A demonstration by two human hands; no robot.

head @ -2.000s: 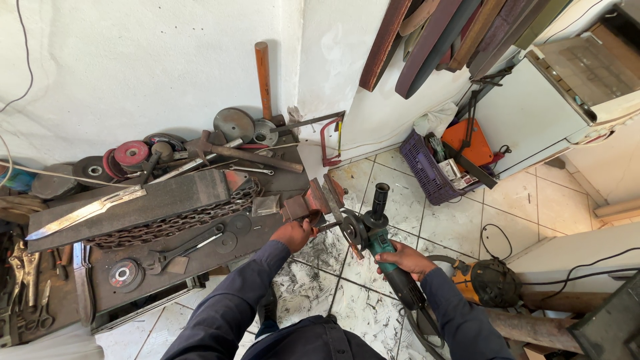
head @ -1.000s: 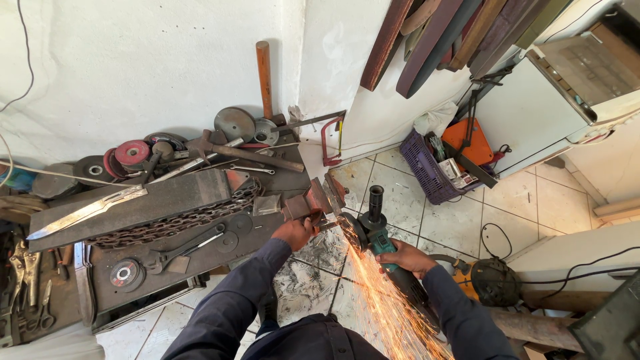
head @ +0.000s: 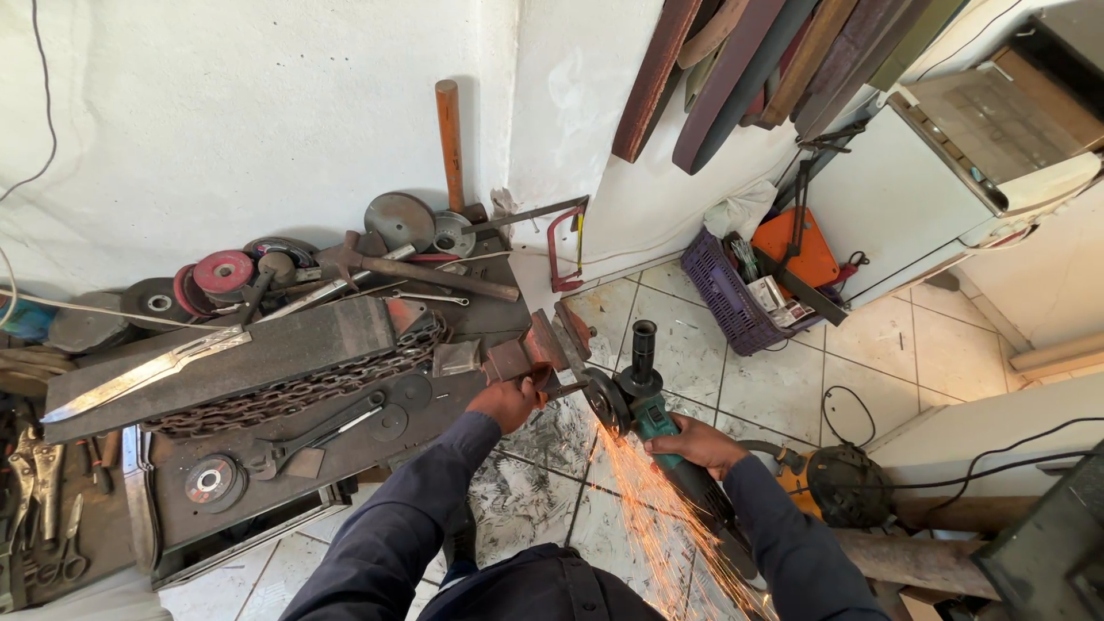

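Observation:
My right hand (head: pixel 700 446) grips the body of a teal and black angle grinder (head: pixel 653 418). Its black side handle (head: pixel 643 345) points away from me, with no hand on it. The grinder's disc (head: pixel 606 401) meets a metal piece (head: pixel 571 376) at the jaws of a red bench vise (head: pixel 543 342), and orange sparks (head: pixel 647 500) stream down toward me. My left hand (head: pixel 509 404) is closed at the near side of the vise, around what looks like its handle; the fingers partly hide it.
The workbench (head: pixel 345 466) at left carries a blade-shaped steel piece (head: pixel 147 375), a chain (head: pixel 302 388), an adjustable wrench (head: pixel 315 438), grinding discs (head: pixel 214 483) and hammers. A hacksaw (head: pixel 566 250) hangs off the bench corner. A purple basket (head: pixel 733 302) and an orange-and-black machine (head: pixel 828 487) stand at right.
Two seconds ago no sparks showed; they appear in the one-second-old frame and still fly now. The grinder has shifted slightly left toward the vise. My left hand stays at the vise.

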